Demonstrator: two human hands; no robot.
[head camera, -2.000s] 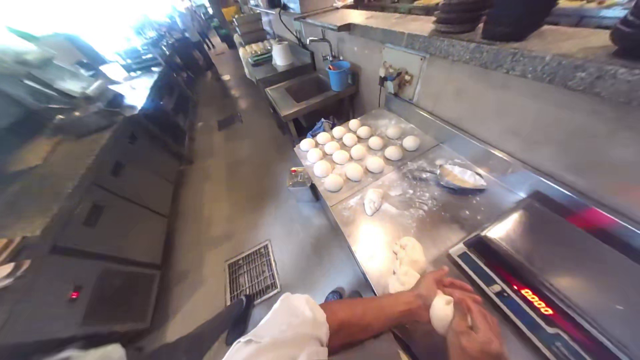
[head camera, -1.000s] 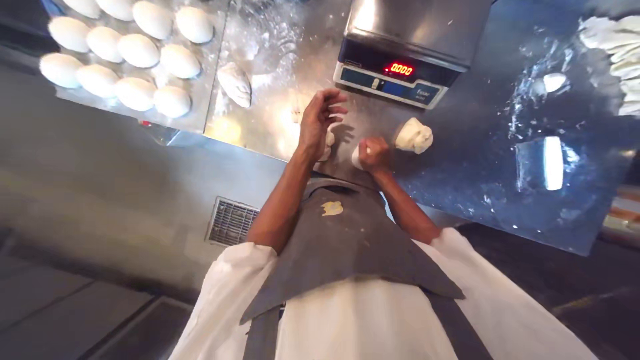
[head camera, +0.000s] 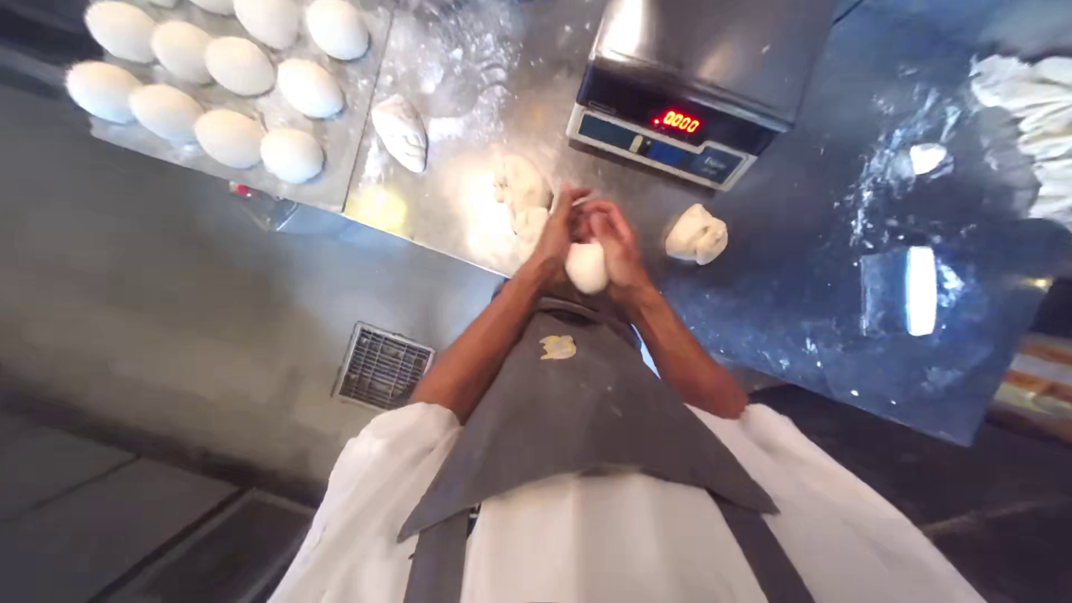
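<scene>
Between my two hands, near the steel table's front edge, is a smooth white dough ball (head camera: 587, 268). My left hand (head camera: 559, 230) is on its left side, and my right hand (head camera: 615, 243) cups it from the right with bent fingers. Both hands touch the ball. Just left of my left hand lie pieces of dough (head camera: 523, 188) on the floured steel. A lump of dough (head camera: 697, 234) rests to the right, below the digital scale (head camera: 670, 126), whose red display is lit. Farther left lies a floury elongated dough piece (head camera: 400, 132).
Rows of round dough balls (head camera: 230, 138) sit on a floured board at the upper left. A small dough scrap (head camera: 927, 157) and a large dough mass (head camera: 1047, 134) are on the right. A floor drain grate (head camera: 385, 366) lies below the table's edge.
The view has swung sharply since two seconds ago. One second ago my hands were apart, with the ball beside my right hand; now they are together around it.
</scene>
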